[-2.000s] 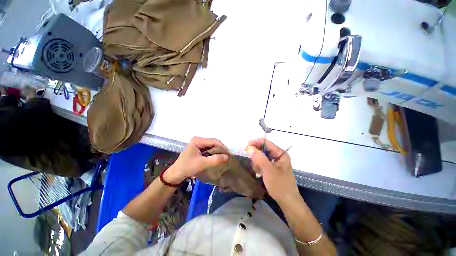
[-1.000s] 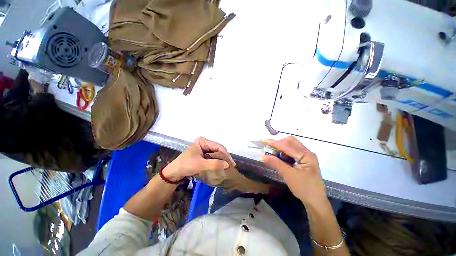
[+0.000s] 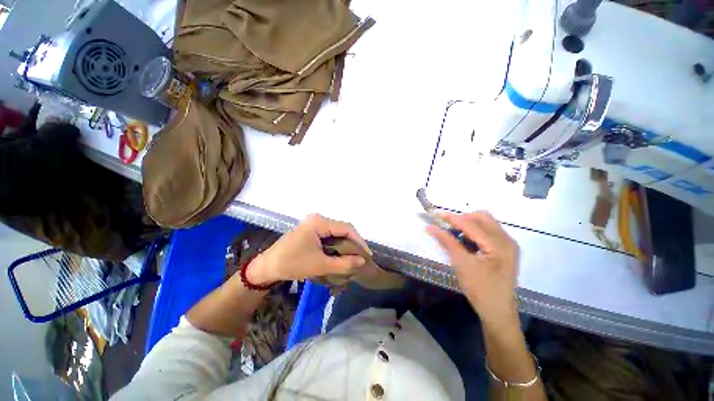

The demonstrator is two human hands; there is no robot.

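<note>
My left hand is at the table's front edge, its fingers closed on a small brown fabric piece; most of the piece is hidden by the hand. My right hand is to the right, over the table edge, apart from the fabric. It holds small thread snips between thumb and fingers, with the pale tip pointing up and left. The snips are partly hidden by the fingers.
A white sewing machine stands at the right, with a dark flat box and a yellow-orange loop beside it. Brown panels and a brown bundle lie left. A grey machine and blue bin are farther left.
The brown piece, earlier stretched between both hands, is now only in my left hand. My right hand has moved right, away from it, with the snips. The view has shifted slightly.
</note>
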